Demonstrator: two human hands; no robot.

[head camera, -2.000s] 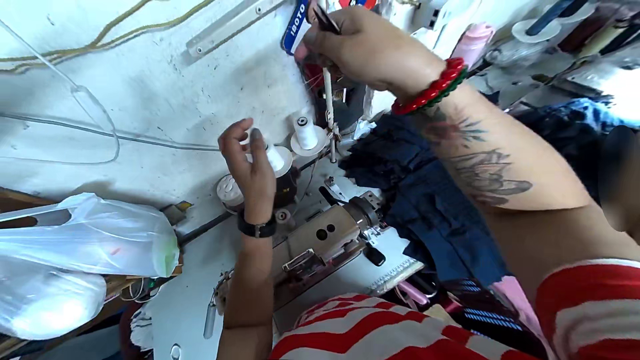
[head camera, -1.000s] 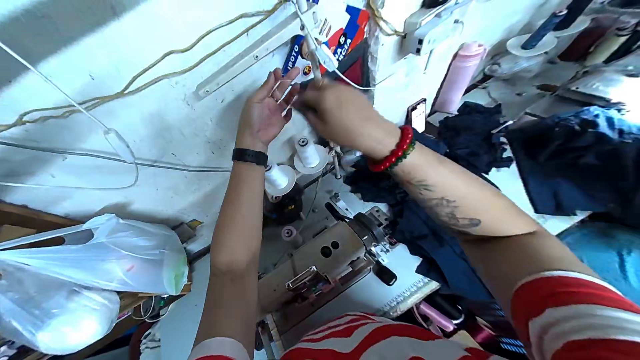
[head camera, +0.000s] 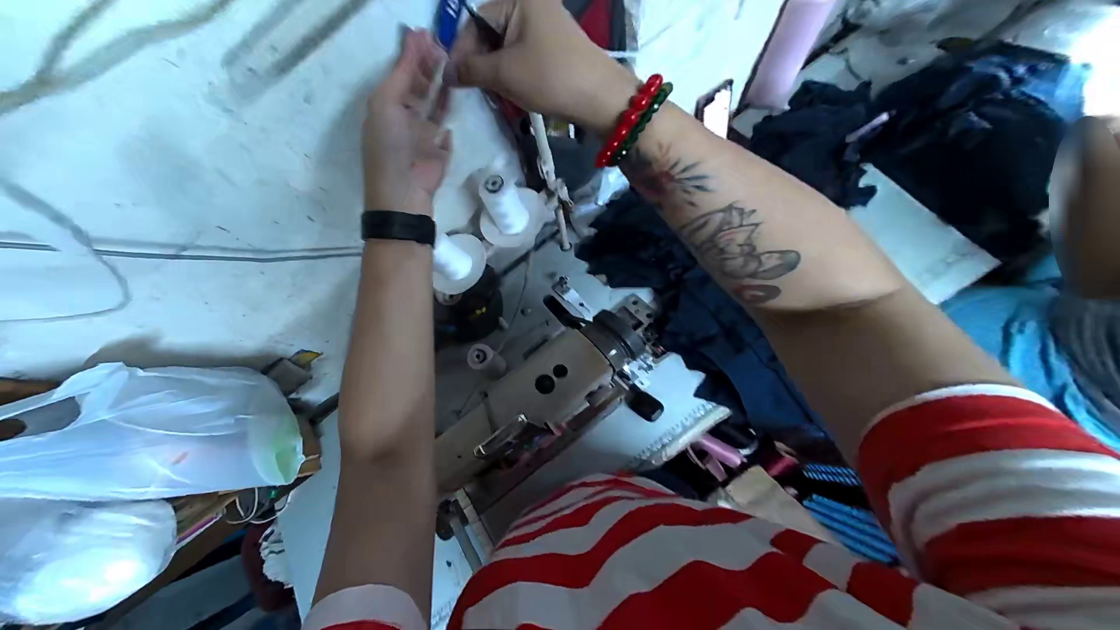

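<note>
My left hand (head camera: 411, 122) is raised by the wall, its fingertips blurred near a thin pale strand that I cannot make out well. Close to its right, my right hand (head camera: 534, 52) pinches a dark slim tool (head camera: 484, 28), whose kind I cannot tell. A blue tag (head camera: 449, 22) with writing shows between the two hands. Below them stand white thread cones (head camera: 505, 208) beside a metal thread-stand rod (head camera: 544, 153). An industrial sewing machine (head camera: 547, 376) lies lower, between my forearms.
Plastic bags (head camera: 149, 429) sit on a shelf at left. Dark fabric (head camera: 726, 324) is heaped right of the machine. A phone (head camera: 716, 109) and a pink bottle (head camera: 790, 52) are at upper right. Part of another person (head camera: 1089, 210) shows at the right edge.
Two seconds ago my left hand was apart from my right, over the thread cones; it has risen beside my right hand. The view has shifted closer.
</note>
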